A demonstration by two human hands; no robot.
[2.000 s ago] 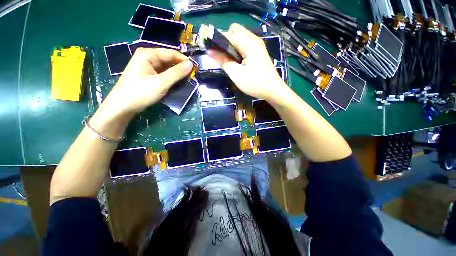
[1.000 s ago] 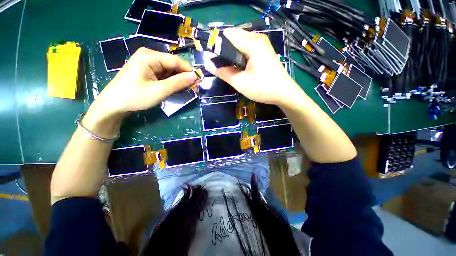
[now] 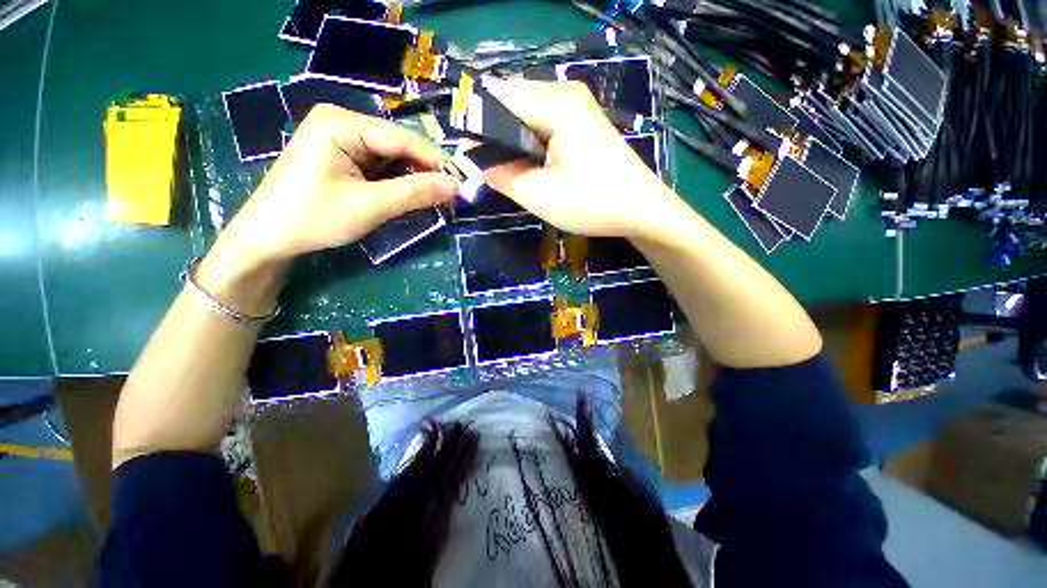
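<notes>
My left hand [image 3: 350, 182] pinches a display's flex tail [image 3: 456, 172] between thumb and forefinger; the display [image 3: 402, 233] below is partly hidden by the hand. My right hand [image 3: 568, 155] holds a bundle of flat black cables [image 3: 502, 123] with pale and yellow ends. A small white cable end [image 3: 468, 182] shows between the two hands, close to the flex tail. Whether it touches the tail cannot be told. More black-screened displays with orange tails lie in a clear plastic tray [image 3: 431, 373] under and in front of the hands.
A yellow stack [image 3: 140, 161] lies at the left. Displays with black cables lie fanned [image 3: 792, 195] and stacked [image 3: 907, 98] at the right, with more cable bundles [image 3: 976, 161] beyond. A display [image 3: 365, 53] lies behind my left hand. Cartons [image 3: 310, 459] stand below the bench.
The cable bundle in my right hand has moved down and left, and a white end now shows by my left fingertips. My left hand has moved slightly toward it, still pinching the tail.
</notes>
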